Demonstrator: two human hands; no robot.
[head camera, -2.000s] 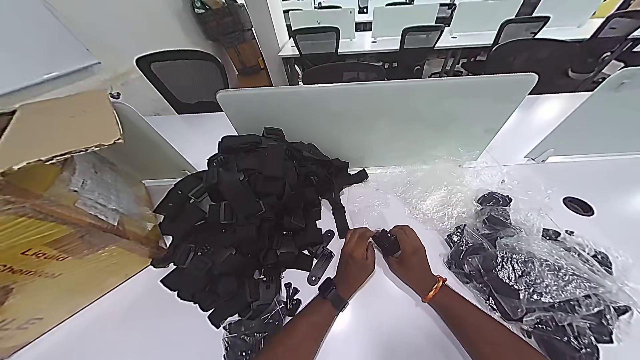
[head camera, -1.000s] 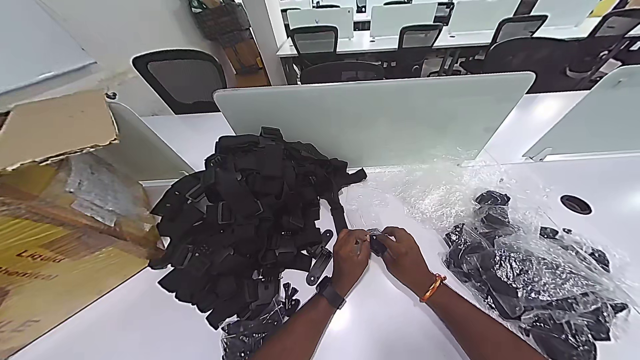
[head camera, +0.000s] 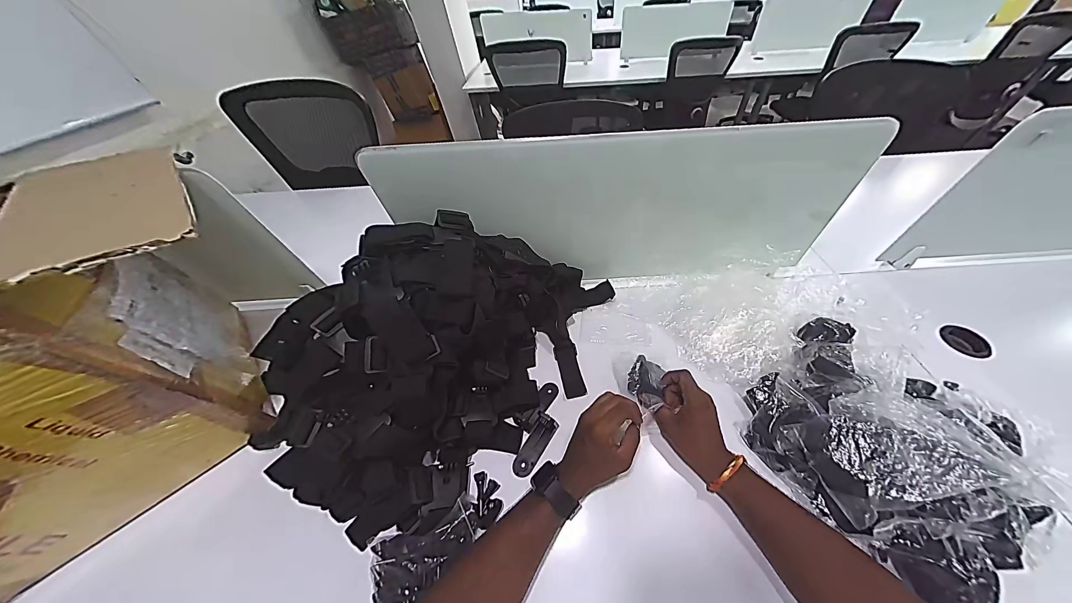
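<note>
Between my hands is a small clear plastic bag (head camera: 643, 378) with a black item inside. My right hand (head camera: 691, 419), with an orange band at its wrist, pinches the bag at its side. My left hand (head camera: 601, 442), with a dark watch on the wrist, has its fingers closed at the bag's lower end. Left of my hands lies a large heap of black straps with buckles (head camera: 419, 335). A black plastic arm piece (head camera: 536, 440) rests at the heap's edge, close to my left hand. To the right lie black items in clear plastic bags (head camera: 871, 452).
Crumpled clear plastic wrappers (head camera: 737, 322) lie beyond my right hand. An open cardboard box (head camera: 109, 419) stands at the left. A frosted divider panel (head camera: 636, 201) borders the white desk's far side. More bagged black parts (head camera: 419, 548) lie near my left forearm.
The black item, earlier held between my fingers, now shows in its clear bag beyond my fingertips. My left hand has closed at the bag's near end.
</note>
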